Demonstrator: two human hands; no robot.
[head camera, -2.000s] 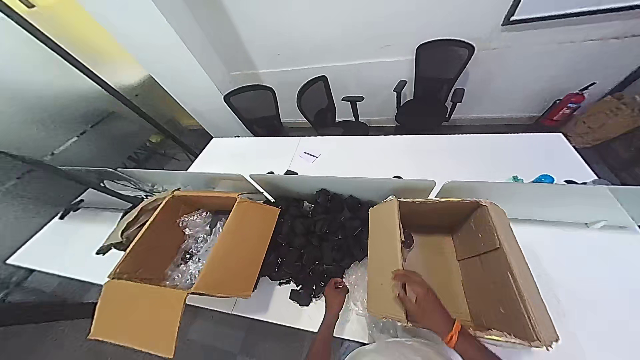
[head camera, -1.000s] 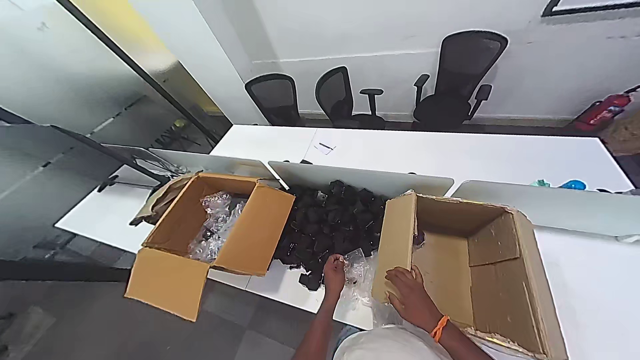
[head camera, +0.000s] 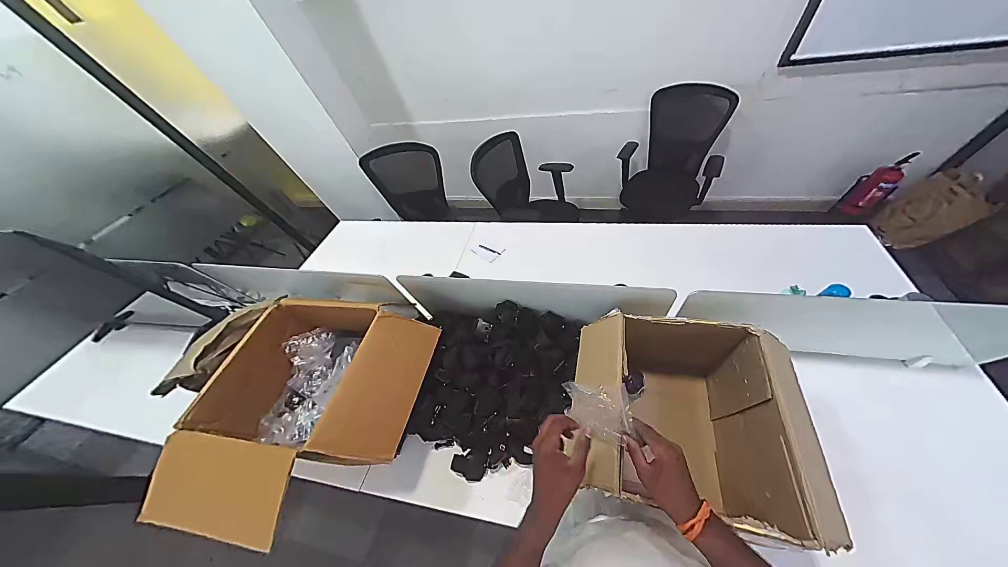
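Note:
Both hands pinch a clear plastic bag (head camera: 598, 411) in front of the near left flap of the right cardboard box (head camera: 795, 441). My left hand (head camera: 561, 457) grips the bag's left side, and my right hand (head camera: 657, 465), with an orange band at the wrist, holds its right side. A small dark item (head camera: 633, 383) shows inside the right box, behind the bag. Left of my hands a heap of small black items (head camera: 500, 378) lies on the white table. An open cardboard box (head camera: 236, 370) at the left holds crumpled clear plastic bags (head camera: 311, 390).
Frosted low dividers (head camera: 543, 297) run behind the boxes. Beyond them stands another white table (head camera: 677, 252) with a pen on paper (head camera: 488, 252), and mesh office chairs (head camera: 677, 150). A red fire extinguisher (head camera: 872, 189) is at the far right. Brown cloth or paper (head camera: 216, 346) lies beside the left box.
My left hand has moved right, from beside the black heap to the right box's flap. The clear bag is now raised between both hands; my right hand was earlier on the box flap.

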